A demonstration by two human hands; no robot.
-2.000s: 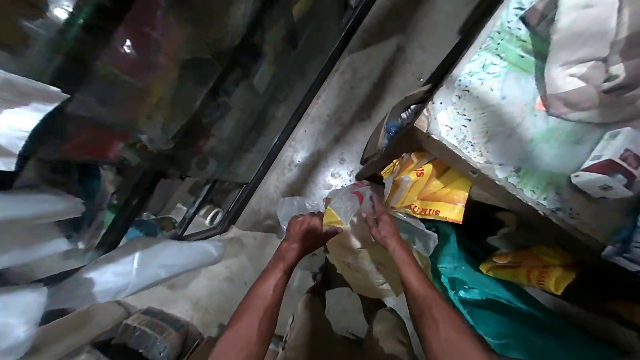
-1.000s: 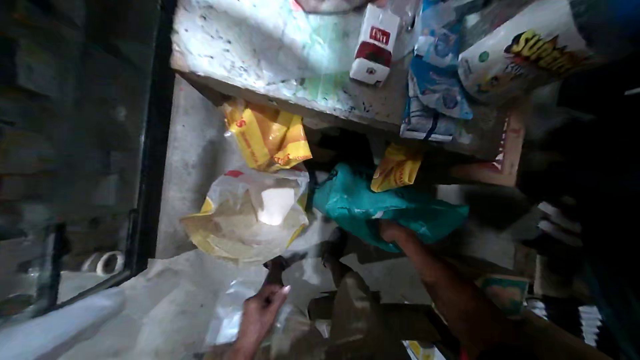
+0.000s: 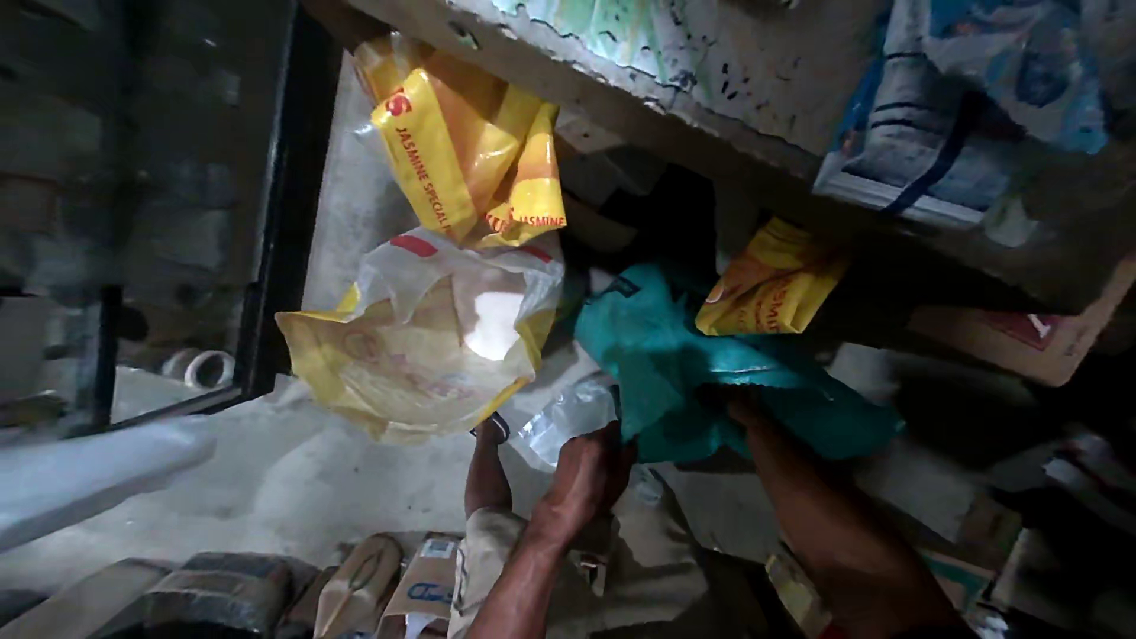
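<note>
A teal plastic sack [image 3: 657, 355] lies below the worktop with its mouth toward me. My right hand [image 3: 741, 404] reaches into that sack, and its fingers are hidden inside. My left hand [image 3: 593, 461] is closed around a clear plastic bag [image 3: 572, 415], close to the sack's left edge. Left of it an open yellow and clear plastic bag [image 3: 399, 355] stands on the floor, with a white patch [image 3: 494, 324] of contents or lining showing. A yellow printed rice bag [image 3: 479, 151] hangs above it. Another yellow bag [image 3: 777, 280] rests by the teal sack.
A speckled worktop edge [image 3: 674, 89] crosses the top, with a blue and white package [image 3: 958, 151] on it. A black metal frame [image 3: 271, 204] stands at left. Paper-wrapped packages [image 3: 355, 586] lie along the bottom left. A cardboard box [image 3: 1029, 333] is at right.
My left hand has moved toward the teal sack and now grips clear plastic. My right hand has gone deeper into the sack. Two seconds ago both hands held the yellow and clear bag.
</note>
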